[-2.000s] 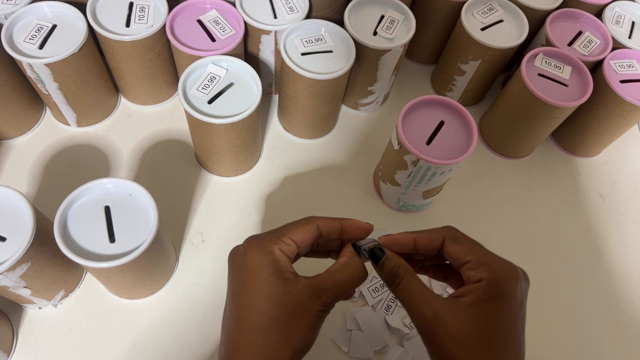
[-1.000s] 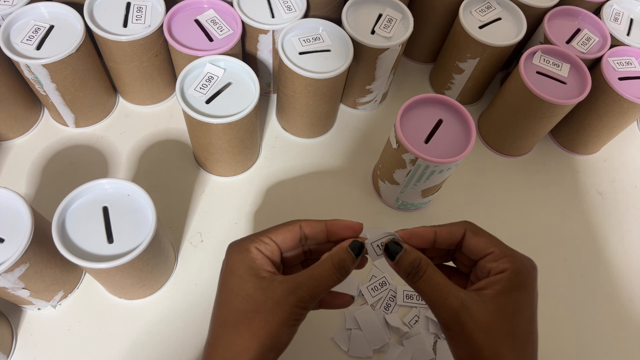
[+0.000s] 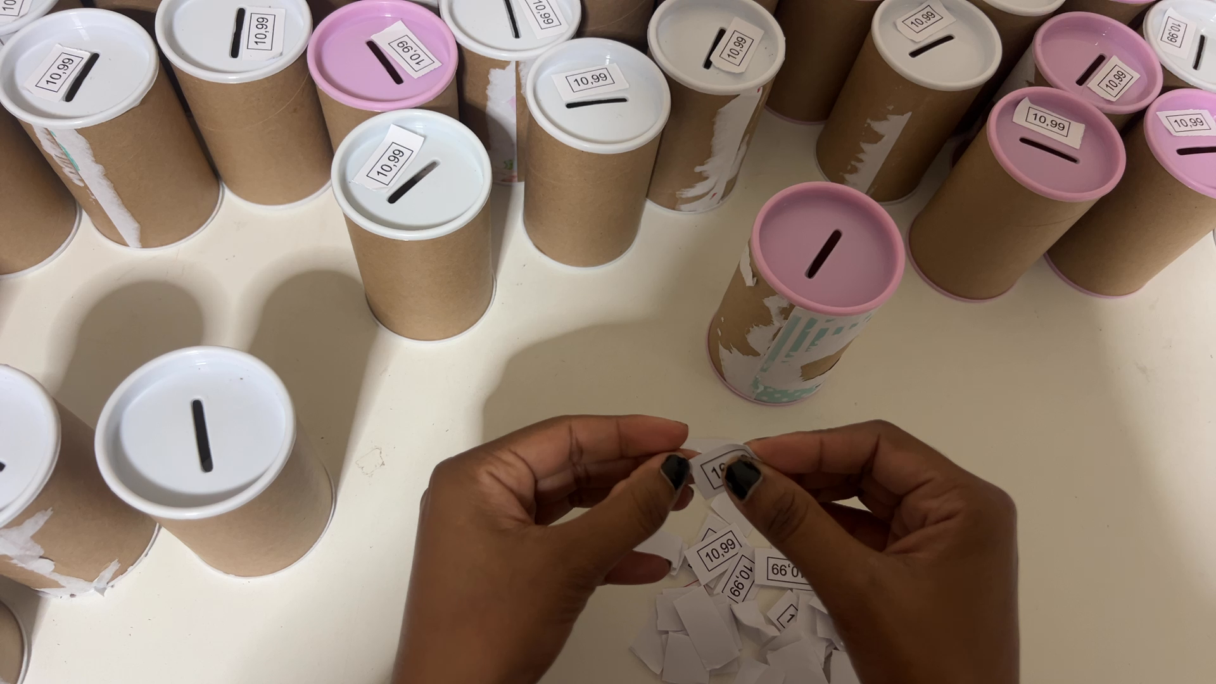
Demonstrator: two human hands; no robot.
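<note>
Between the fingertips of both hands is a small white paper price label [image 3: 714, 467], partly covered by a thumb. My left hand [image 3: 560, 541] pinches its left edge, and my right hand [image 3: 874, 541] grips its right side. Below and between the hands lies a loose pile of cut paper labels [image 3: 719, 554], some printed side up, others blank side up. Beyond the hands stands a cardboard tube with a pink slotted lid [image 3: 827, 249]; that lid bears no label, and torn patterned paper clings to the tube's side.
Cardboard tubes with white or pink slotted lids stand in rows across the back, many with labels, among them a white-lidded tube [image 3: 411, 174] nearer the middle. At left stands an unlabelled white-lidded tube [image 3: 196, 432], beside another [image 3: 24, 446] cut off by the frame. All stand on a white table [image 3: 1092, 427].
The label between my fingers was mostly hidden two seconds ago and now shows part of its printed face. My hands have moved slightly; the tubes stay where they were.
</note>
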